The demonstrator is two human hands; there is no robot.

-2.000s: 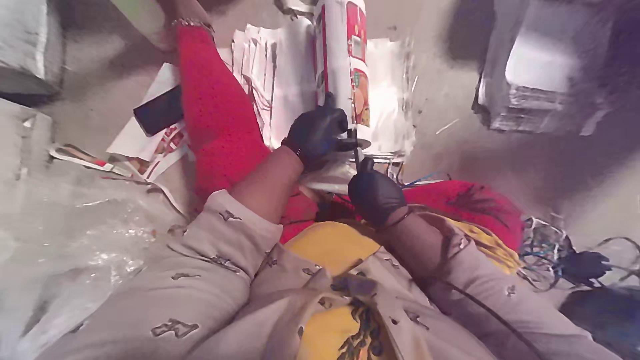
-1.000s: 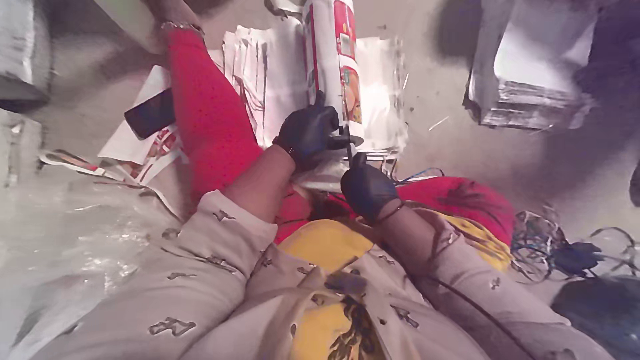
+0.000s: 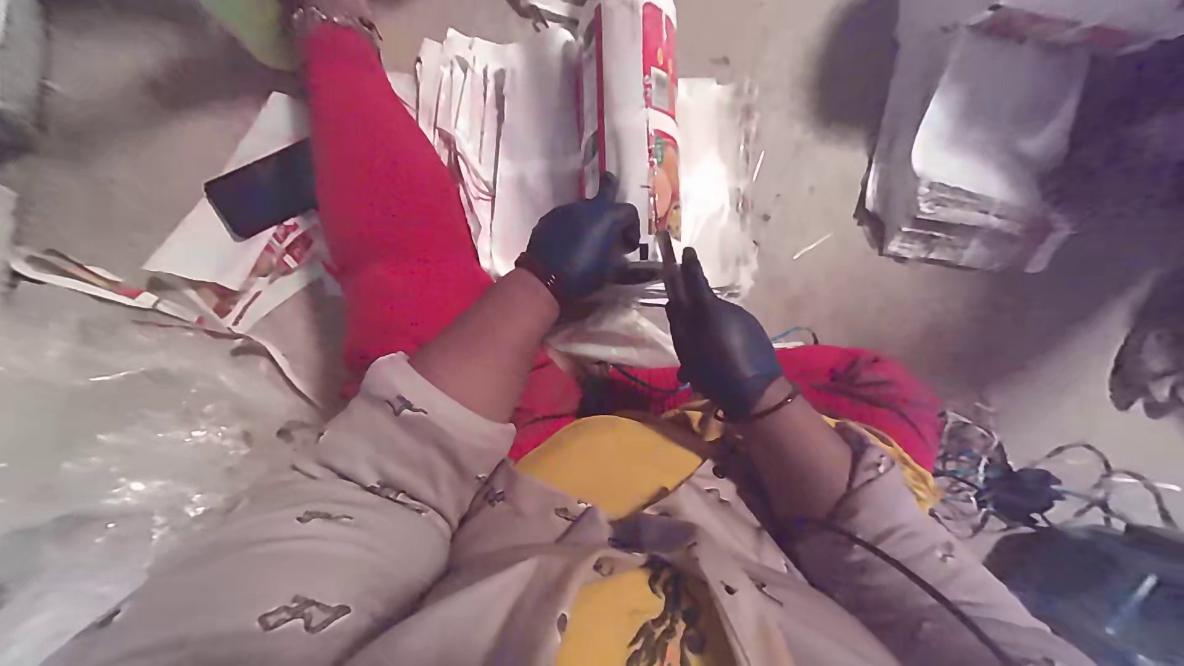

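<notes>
A long printed sheet bundle [image 3: 622,111], white and red with a food picture, lies rounded over a pile of white folded sheets [image 3: 541,139] between my legs. My left hand [image 3: 585,242], in a dark glove, rests on its near end with the thumb pointing away from me; whether the fingers grip it cannot be told. My right hand [image 3: 723,344], also gloved, holds a thin dark tool [image 3: 668,257] upright against the near right corner of the bundle. The tool's kind is unclear. Below the near end lies crumpled clear plastic [image 3: 620,338].
A phone [image 3: 261,190] lies on printed paper scraps [image 3: 231,296] beside my left leg. Clear plastic film [image 3: 120,444] spreads at the lower left. A stack of sheets [image 3: 990,157] stands at the upper right, and tangled cords or straps [image 3: 1017,486] lie at the lower right.
My right hand's fingers have straightened along the tool. My left hand stays at the near end of the bundle.
</notes>
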